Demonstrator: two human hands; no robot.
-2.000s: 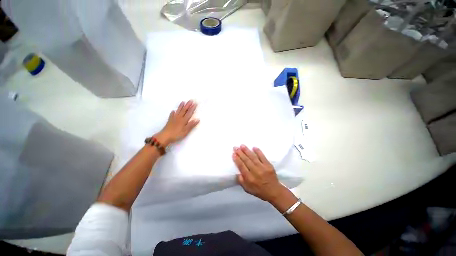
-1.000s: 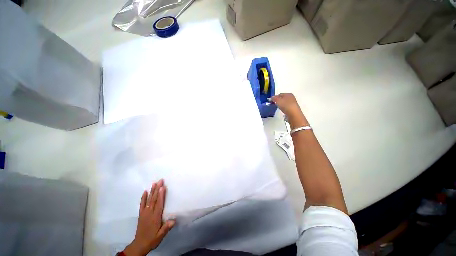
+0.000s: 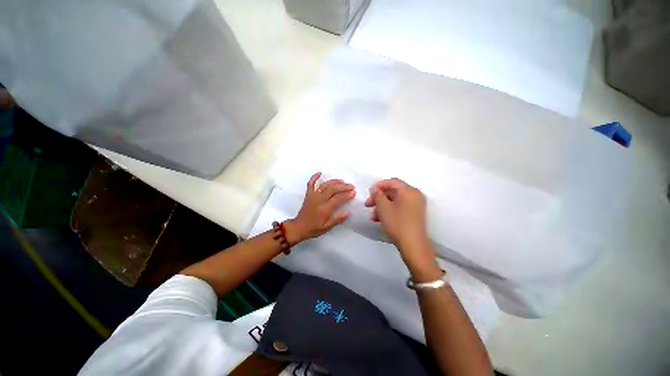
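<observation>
A white paper wrapping (image 3: 470,172) lies around a flat, boxy bag in front of me. A beige tint and a faint grey shape show through it. My left hand (image 3: 327,206) rests on the near left part of the paper with its fingers apart. My right hand (image 3: 399,211) is just right of it, fingers curled and thumb and fingertips close together at the paper's near fold. Whether a piece of tape is between these fingertips is too small to tell. The blue tape dispenser (image 3: 614,133) is mostly hidden behind the bundle at right.
White paper sheets (image 3: 485,45) lie beyond and under the bundle. A large wrapped bag (image 3: 184,95) stands at left, another (image 3: 327,11) at the top. A taupe bag (image 3: 640,55) stands far right. The pale table's (image 3: 176,189) left edge borders a brown bin (image 3: 121,220) on the floor.
My right hand has left the tape dispenser and come beside my left hand at the paper. The view has swung left, showing the table's left edge and floor.
</observation>
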